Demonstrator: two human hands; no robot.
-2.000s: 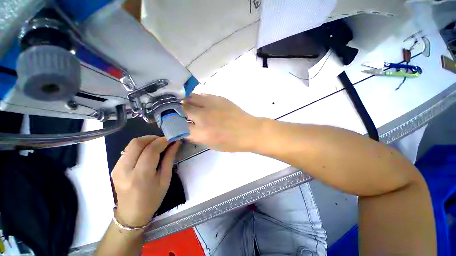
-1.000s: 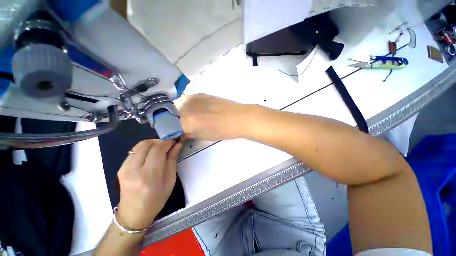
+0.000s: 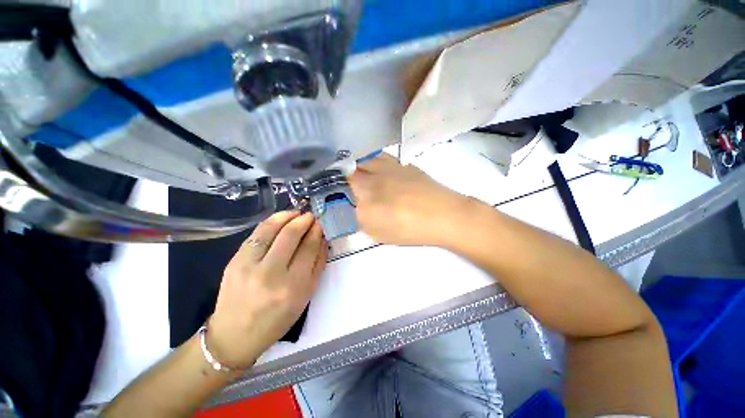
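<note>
A black cut piece (image 3: 192, 269) lies on the white bed left of the needle area, its right part under my left hand. My left hand (image 3: 274, 282) presses on the cloth with its fingertips together beside the grey-blue guide block (image 3: 339, 220). My right hand (image 3: 400, 204) is at the far right side of the block; its fingertips are hidden behind the block and machine head, so I cannot tell what they touch. The sewing machine head (image 3: 368, 106) with its ribbed grey knob (image 3: 296, 135) hangs over the work. The needle tip is hidden.
Thick black piles (image 3: 49, 310) lie at the left. Paper patterns (image 3: 482, 73) lean on the machine. Thread snips (image 3: 629, 167) and a black strip (image 3: 572, 208) lie at the right, with a tool tray (image 3: 727, 135) beyond. A ruled strip (image 3: 392, 331) runs along the front edge.
The view has shifted, so the machine head and knob appear larger and farther right. My left hand is now flatter on the cloth, close against the block. My right hand remains behind the block.
</note>
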